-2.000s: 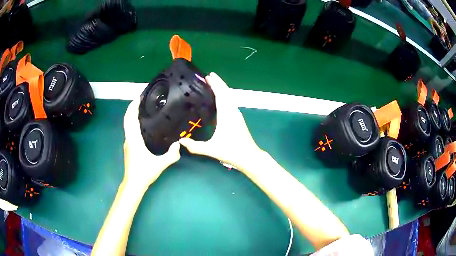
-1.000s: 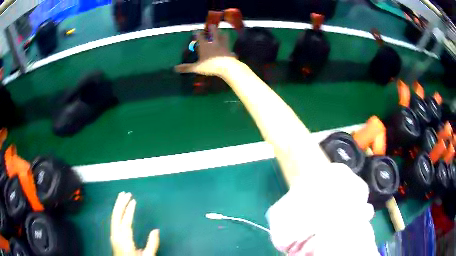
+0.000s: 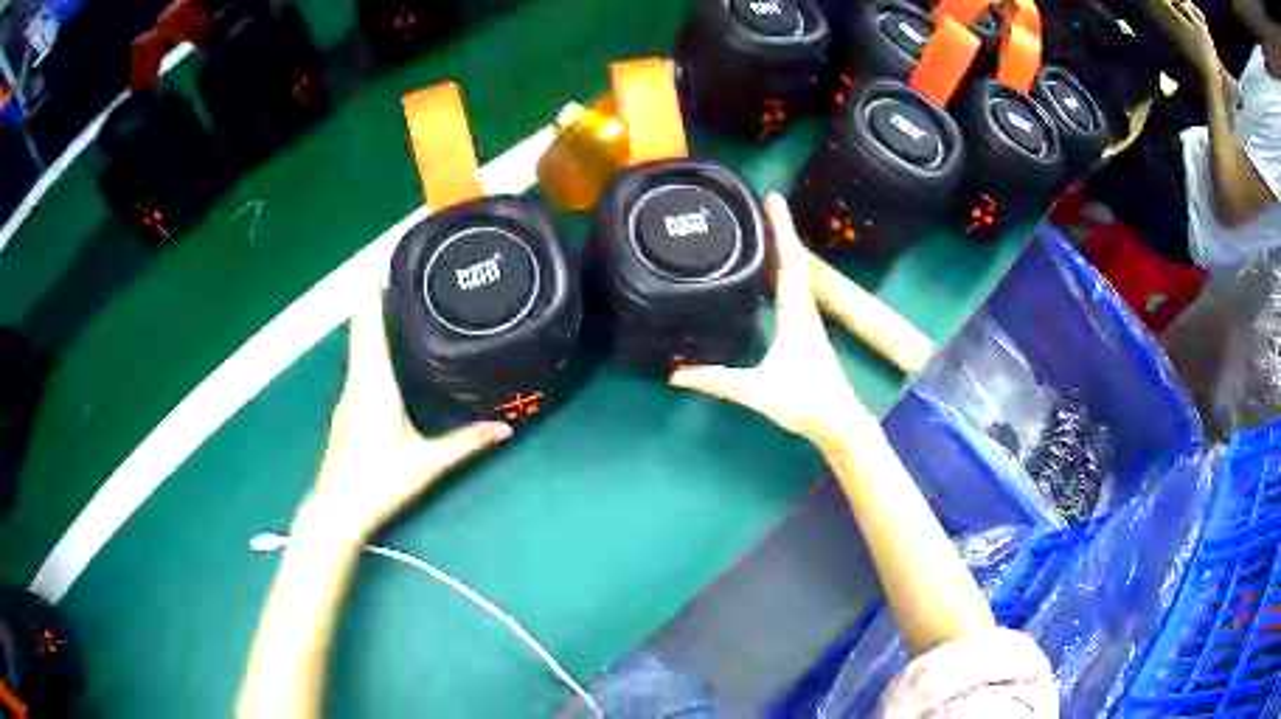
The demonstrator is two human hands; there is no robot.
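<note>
Two black portable speakers stand on end side by side on the green bench, each with an upright orange strap and a round face with pale lettering. My left hand is around the left side and lower front of the left speaker. My right hand is around the right side and lower front of the right speaker. An amber mallet head shows behind and between them. Its pale wooden handle shows right of my right hand. A white cable lies on the bench.
More speakers stand at the upper right, others at the upper left beyond the white strip. A blue bin holds small dark parts; a blue crate is at lower right. A person's arm shows at the upper right.
The view has swung to the right. My right hand, earlier reaching over the far belt, now holds the right speaker. My left hand, earlier empty, now holds the left one.
</note>
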